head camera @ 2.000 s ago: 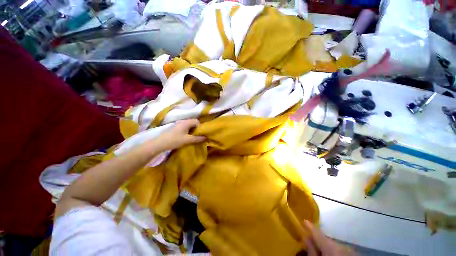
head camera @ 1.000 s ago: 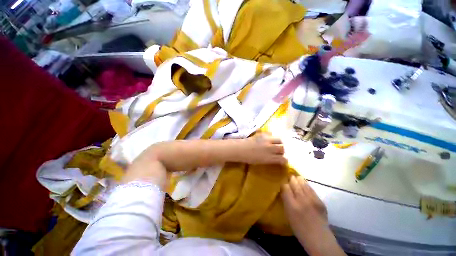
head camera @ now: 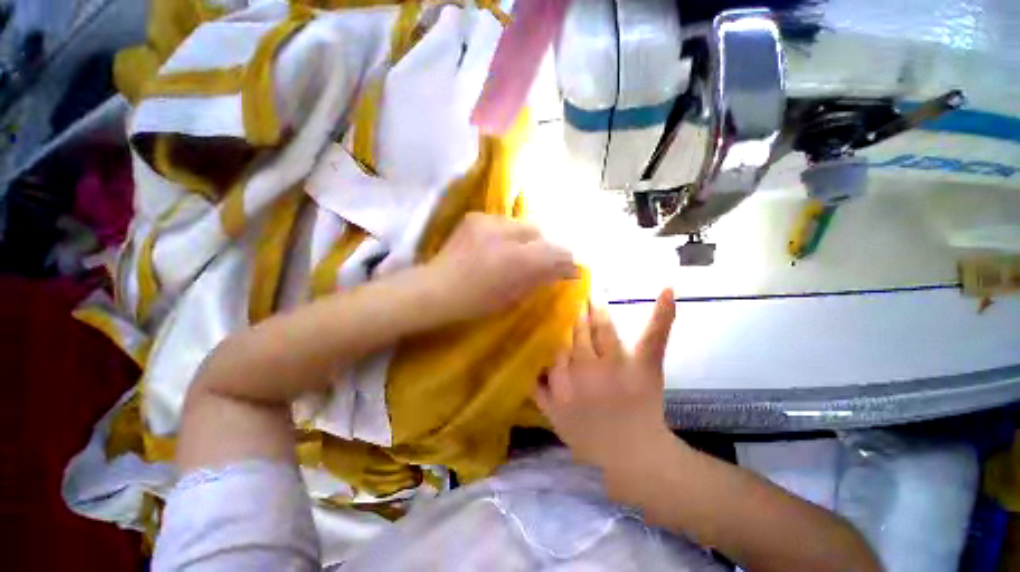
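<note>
Mustard-yellow fabric (head camera: pixel 470 369) lies at the table edge and hangs toward the lap. My left hand (head camera: pixel 503 263) holds its upper part, fingertips at the bright lamp glow left of the sewing machine head. My right hand (head camera: pixel 610 385) lies flat on the fabric's right edge, fingers spread, its thumb on the white table. White fabric (head camera: pixel 414 123) with yellow strips (head camera: pixel 263 89) is bunched to the left. The sewing machine (head camera: pixel 626 67) stands ahead, with a shiny chrome guard (head camera: pixel 747 101) on its front. The glare hides the needle area.
Yellow-green thread snips (head camera: pixel 811 227) and a tan printed label (head camera: pixel 990 275) lie on the machine bed. A pink cloth strip (head camera: pixel 517 67) hangs left of the head. Dark red cloth (head camera: pixel 50 425) is at the far left. A clear plastic-wrapped item (head camera: pixel 906 492) is below the table edge.
The view has moved closer to the machine. My left hand has moved from mid-fabric to the fabric near the machine. My right hand has come up onto the fabric edge and its fingers have spread.
</note>
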